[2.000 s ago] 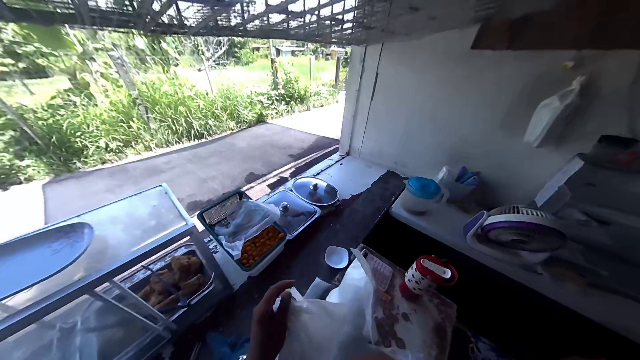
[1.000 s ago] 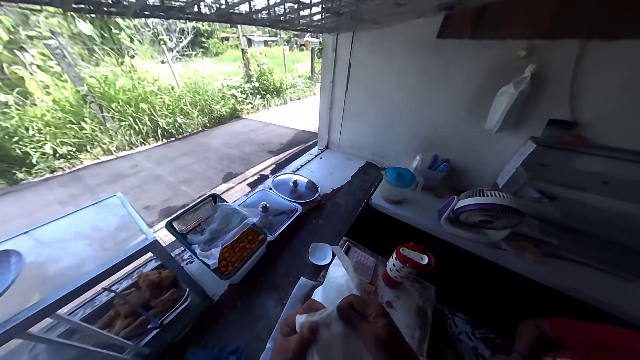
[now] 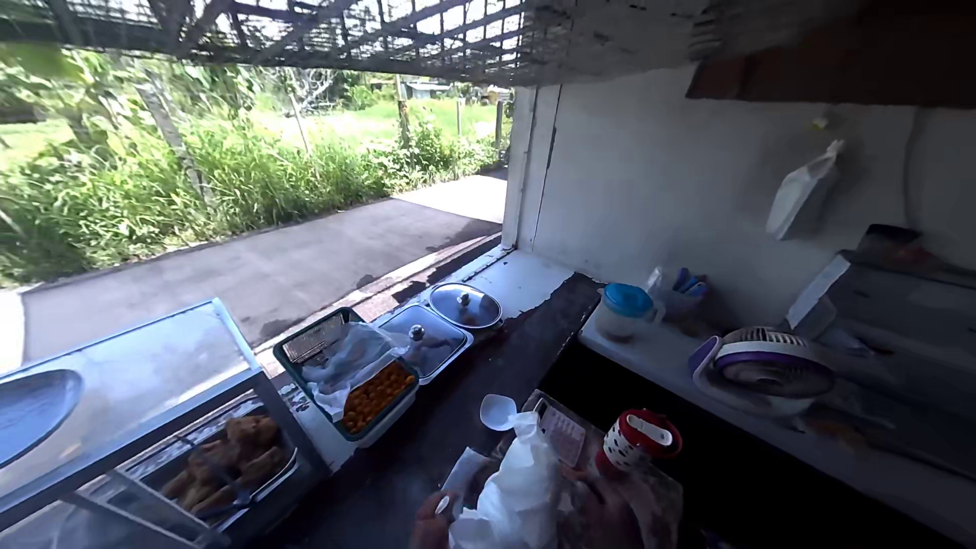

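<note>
At the bottom centre, a white plastic bag (image 3: 522,473) stands bunched up between my hands. My left hand (image 3: 433,522) is at its lower left edge, thumb up, closed on the bag. My right hand (image 3: 598,511) is in shadow on the bag's right side, and its fingers are too dark to make out. Just left of the bag lies a pale packet (image 3: 463,474). Beyond the bag's top is a small white dish (image 3: 498,412). A pink calculator-like object (image 3: 561,435) and a red and white patterned container (image 3: 639,441) are to the right.
A basket (image 3: 421,381) of small orange-brown items under clear plastic, a lidded tray (image 3: 428,339) and a round lidded pot (image 3: 465,305) line the counter. Fried food (image 3: 229,461) fills a tray in the glass case (image 3: 252,366) at left. A blue-lidded tub (image 3: 625,309) and a fan (image 3: 774,364) occupy the right shelf.
The white bag now stands taller and narrower. My right hand, over the bag one second ago, has moved to its right side.
</note>
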